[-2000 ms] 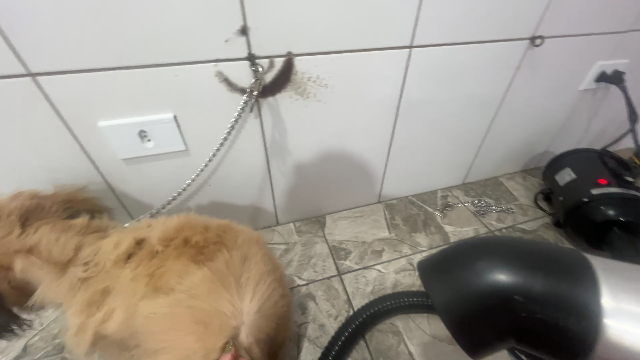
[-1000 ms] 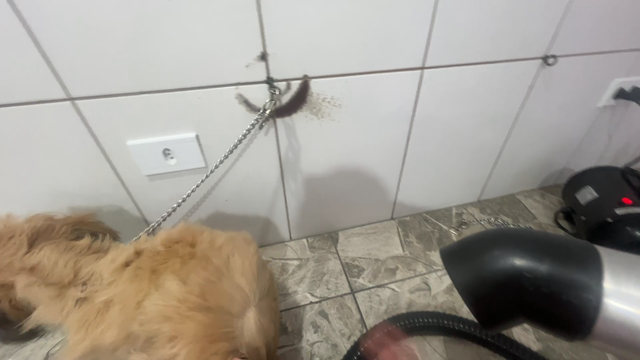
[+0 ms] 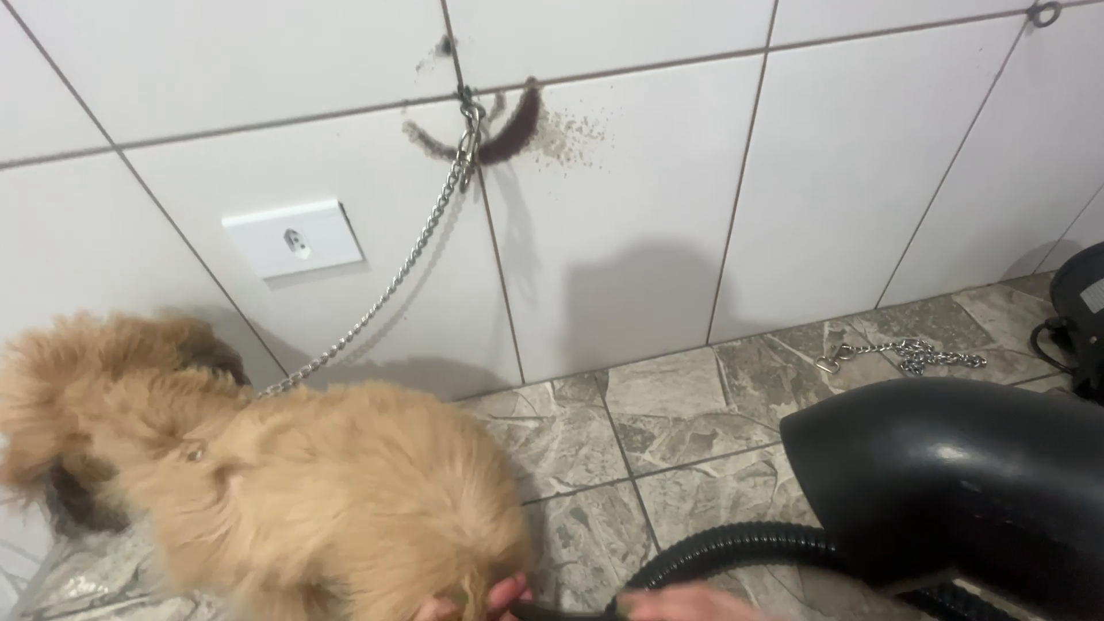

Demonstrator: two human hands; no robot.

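A dog with tan, fluffy fur [image 3: 345,492] stands at the lower left, its head toward the left edge. A metal chain leash [image 3: 405,272] runs from its neck to a wall fixing. At the bottom edge, my left hand [image 3: 474,599] has its fingers around a tuft of fur at the dog's rear, probably the tail. My right hand [image 3: 690,601] grips the black nozzle [image 3: 561,611] of a ribbed black hose [image 3: 733,543], its tip close to my left fingers. Both hands are partly cut off by the frame.
A large black curved duct [image 3: 940,466] fills the lower right. Behind it, a loose metal chain [image 3: 918,352] lies on the stone-patterned tiles, near a black machine [image 3: 1082,302]. The white tiled wall holds a power outlet [image 3: 295,241] and a metal ring [image 3: 1044,14].
My right hand has come into clear view with the nozzle; one second ago only a blurred hand showed by the hose. More of my left fingers shows at the dog's rear.
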